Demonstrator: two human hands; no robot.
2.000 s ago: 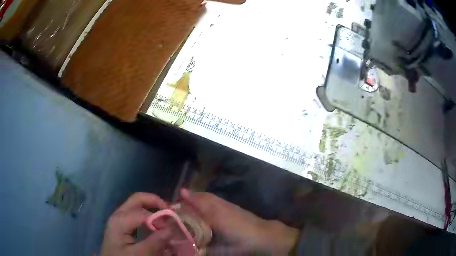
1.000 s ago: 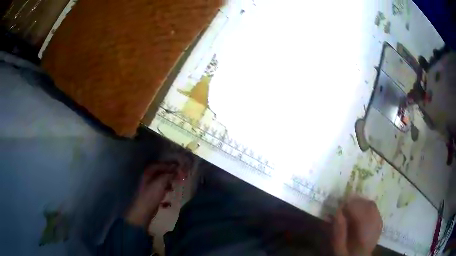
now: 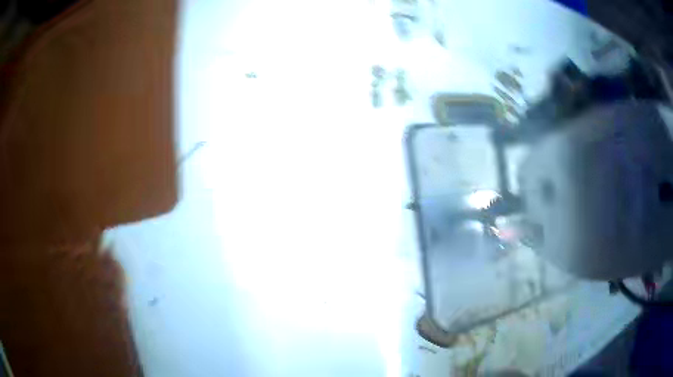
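Neither of my hands can be made out in this blurred view. The white sewing machine head (image 3: 601,191) is at the right. Below and left of it lies the shiny metal plate (image 3: 461,272) set in the table, with a small red spot beside the needle area. Brown panels (image 3: 88,125) lie along the left side, one edge stepping outward to another brown part (image 3: 66,309) at the lower left. I cannot tell how many panels there are.
The worn white table (image 3: 170,294) has strong glare across its middle and stains at the lower right. A dark blue shape (image 3: 655,339), perhaps cloth, is at the lower right edge. Small red and dark items lie right of the machine head.
The view has turned and moved up, so the machine head appears larger and the table's front edge has mostly left the picture. Both hands, seen earlier below and at the table's edge, are gone from view.
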